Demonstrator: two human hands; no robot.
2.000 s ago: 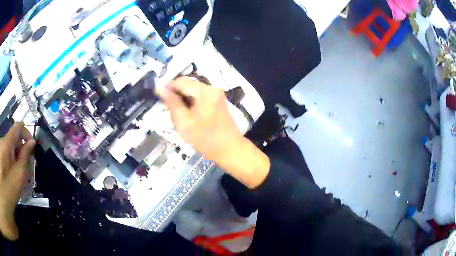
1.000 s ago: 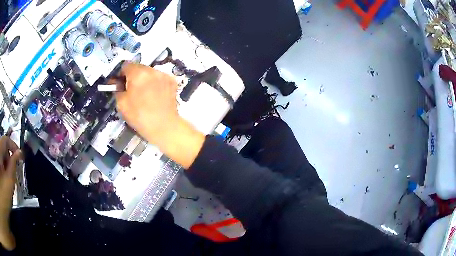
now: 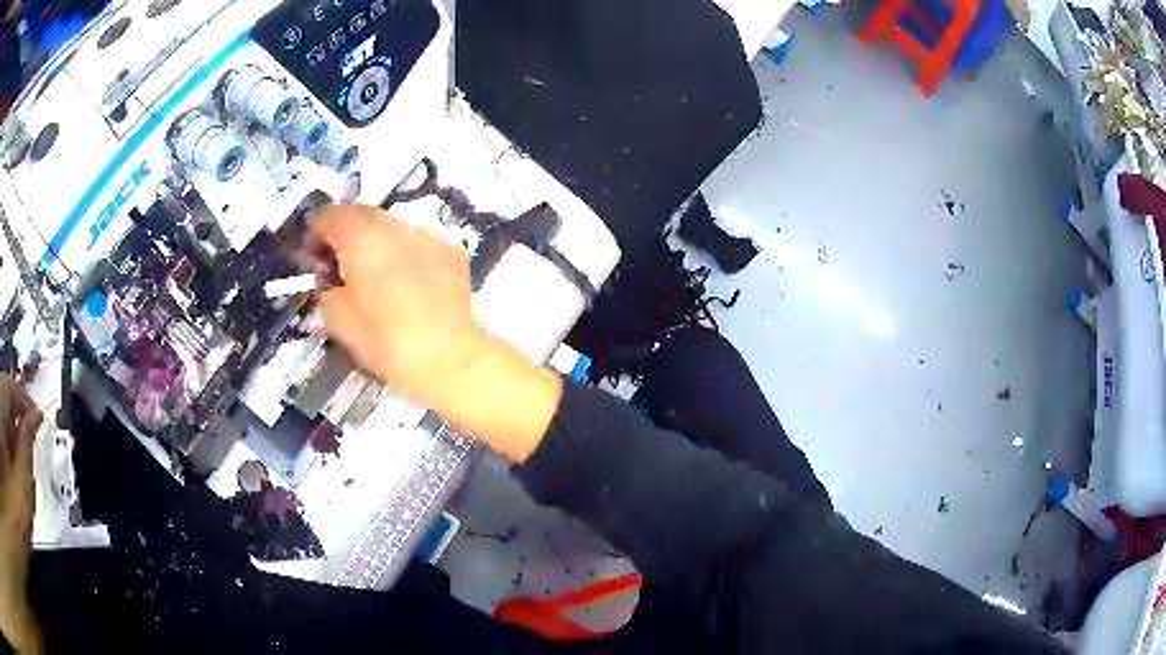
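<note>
The white JACK overlock machine (image 3: 122,211) stands with its covers open, its dark mechanism showing purplish lint (image 3: 160,365). My right hand (image 3: 403,301) is over the middle of the mechanism, just below the tension dials (image 3: 211,147). Its fingers are closed on a short, flat white piece (image 3: 290,285) that sticks out to the left; the rest of it is hidden, and I cannot tell what it is. My left hand (image 3: 15,493) is at the left edge, cut off and partly dark, beside a white panel (image 3: 58,480); its fingertips are unclear.
The control panel (image 3: 352,51) is above the dials. A white edge with a printed scale (image 3: 403,505) is nearest my lap. Black fabric (image 3: 607,96) lies beyond the machine. A red and blue stool (image 3: 927,39) and littered grey floor (image 3: 870,256) are to the right.
The view has shifted over the machine. The white piece in my right fingers, unseen two seconds ago, now shows and has tilted slightly since one second ago. My left hand has moved further out of the picture.
</note>
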